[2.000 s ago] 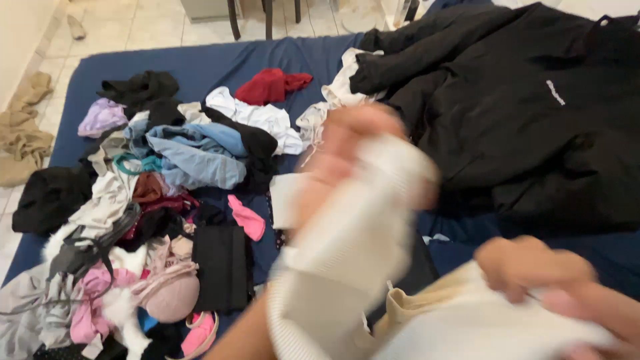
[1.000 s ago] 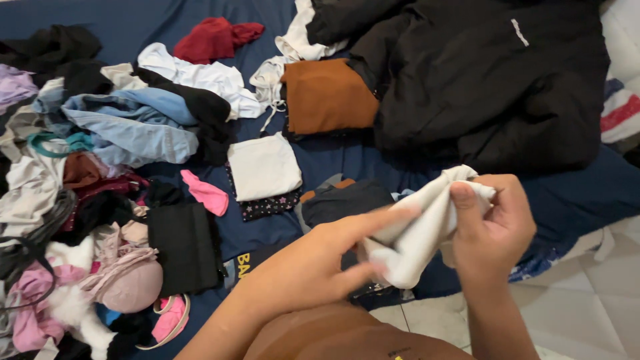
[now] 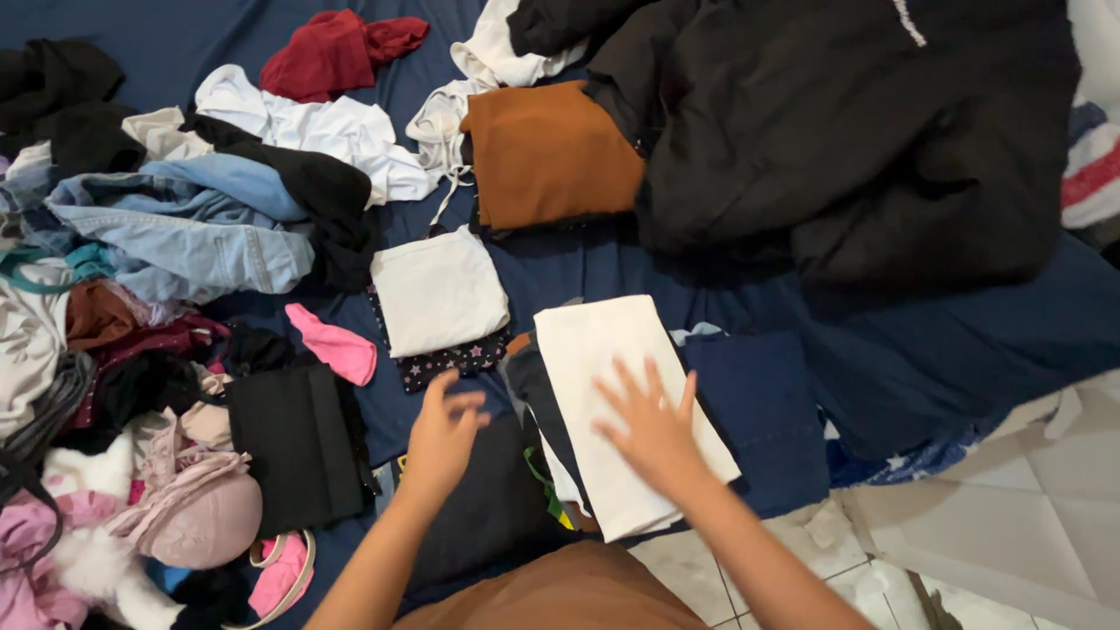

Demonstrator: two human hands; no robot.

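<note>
A folded white cloth garment [image 3: 582, 367] lies flat on a stack of folded clothes near the bed's front edge. My right hand [image 3: 652, 429] rests on it with fingers spread, gripping nothing. Above a folded dark garment [image 3: 490, 490], my left hand [image 3: 448, 433] is empty, its fingers apart and slightly bent. Folded navy fabric [image 3: 757, 420] lies to the right of the white garment. Farther back, a small folded white piece [image 3: 440, 293] sits on star-patterned black fabric [image 3: 455, 360]. Behind that is a folded rust-brown garment [image 3: 553, 157].
Loose clothes fill the left, among them light-blue denim [image 3: 184, 232], a pink sock-like piece [image 3: 332, 343] and a mauve bra [image 3: 206, 512]. A folded black garment [image 3: 293, 446] lies beside them. A large black garment [image 3: 840, 131] covers the back right. Tiled floor [image 3: 700, 569] borders the bed.
The white garment, held up in my hands a second ago, now lies folded on the stack. My left hand has let go and moved left; my right hand has opened onto the cloth.
</note>
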